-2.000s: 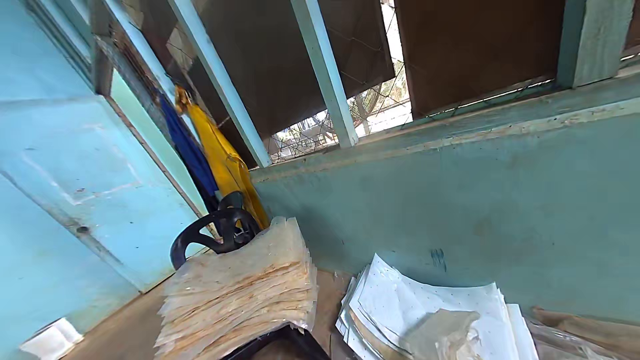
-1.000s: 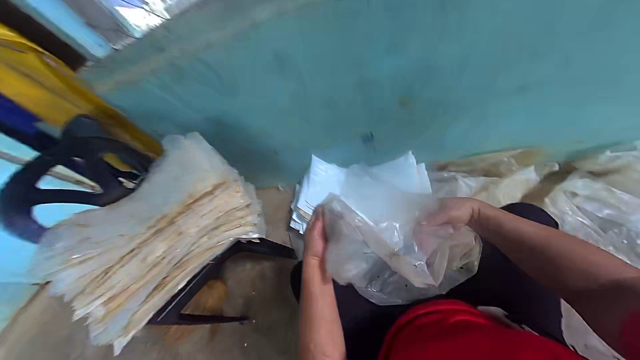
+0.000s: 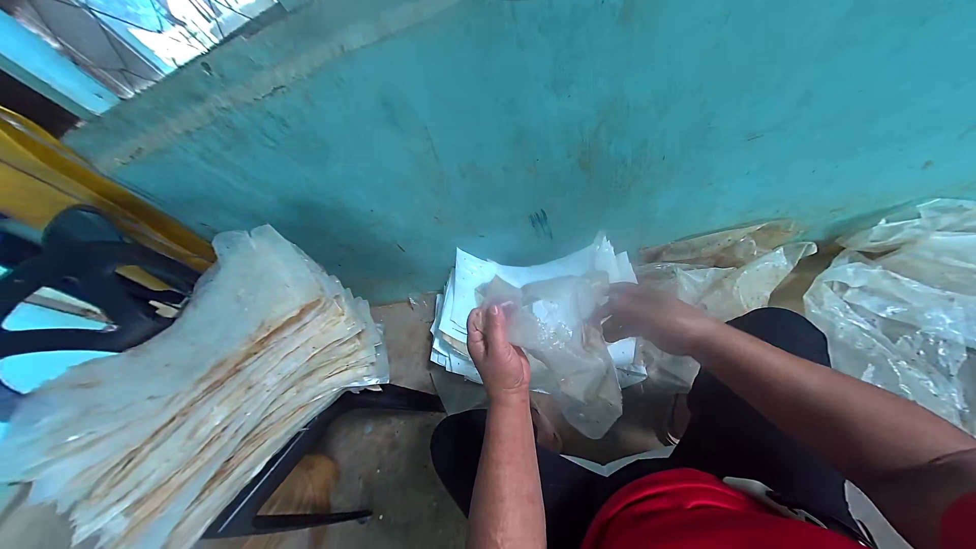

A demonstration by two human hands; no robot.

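Note:
My left hand grips the left edge of a crumpled translucent plastic sheet, its thumb up against the film. At the sheet's right side is my right hand, blurred, with its fingertips partly hidden; whether they pinch the film does not show. The plastic hangs over a stack of white sheets by the wall, and its lower end droops above my lap.
A thick pile of brown-stained translucent sheets lies on a black plastic chair at left. Crumpled clear plastic lies at right. A turquoise wall runs behind, with a yellow cloth at far left.
Two seconds ago no hands were in view; both came in with the plastic a second ago. Since then the plastic has bunched narrower between them. The view has swung down and right.

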